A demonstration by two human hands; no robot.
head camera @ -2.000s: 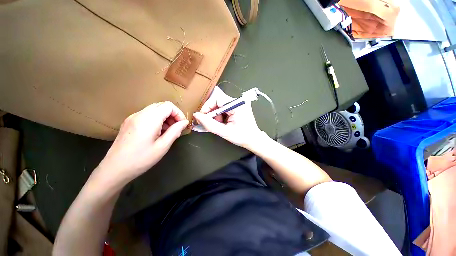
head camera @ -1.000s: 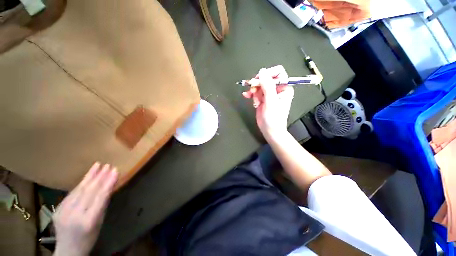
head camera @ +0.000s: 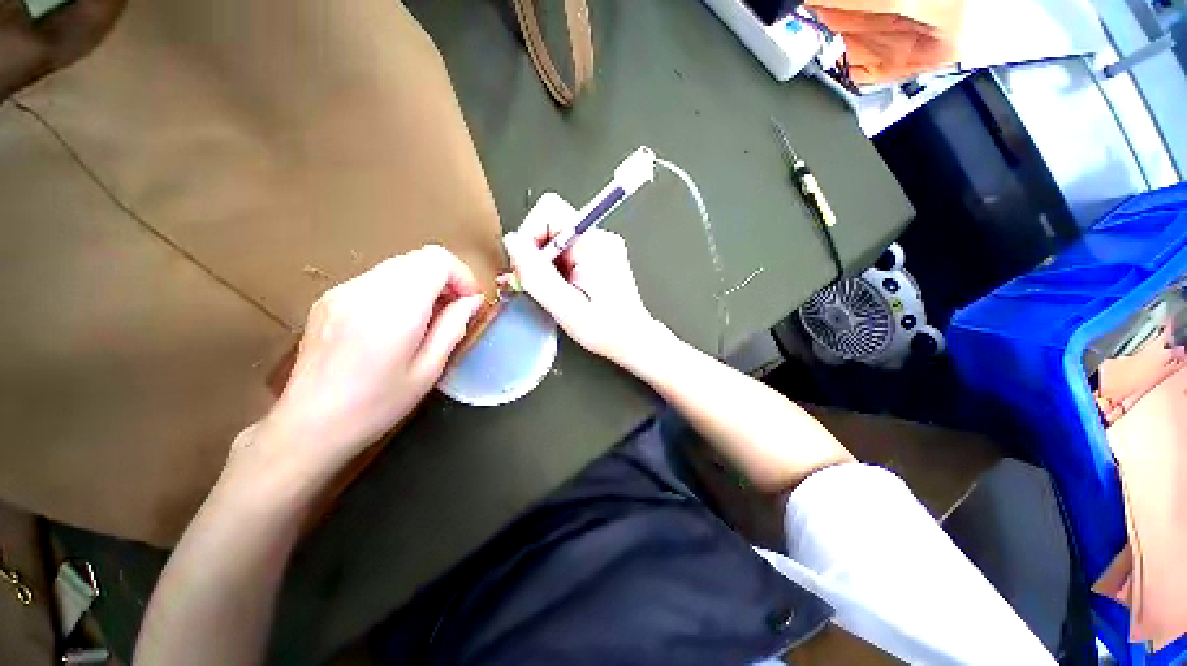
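The tan canvas bag (head camera: 247, 143) lies across the left of the table. My left hand (head camera: 371, 338) pinches the bag's trimmed edge near its right corner and covers most of the leather patch. My right hand (head camera: 579, 280) holds a slim white pen-like tool (head camera: 603, 213) with a dark band and a pale cord at its back end. The tool's tip is at the bag corner, close to my left fingertips, and is hard to make out. A round white dish (head camera: 505, 358) lies just under that corner, partly covered by the bag edge.
A yellow-and-black corded tool (head camera: 812, 195) lies on the green table (head camera: 677, 78) at the right. A brown strap loop (head camera: 557, 59) and a white power strip (head camera: 768, 37) are at the far side. A panda-shaped fan (head camera: 866, 315) and blue crate (head camera: 1028, 325) stand beyond the table's right edge.
Since one second ago, my right hand has brought the tool left to the bag corner. My left hand has moved up and right from the lower edge and now pinches the corner.
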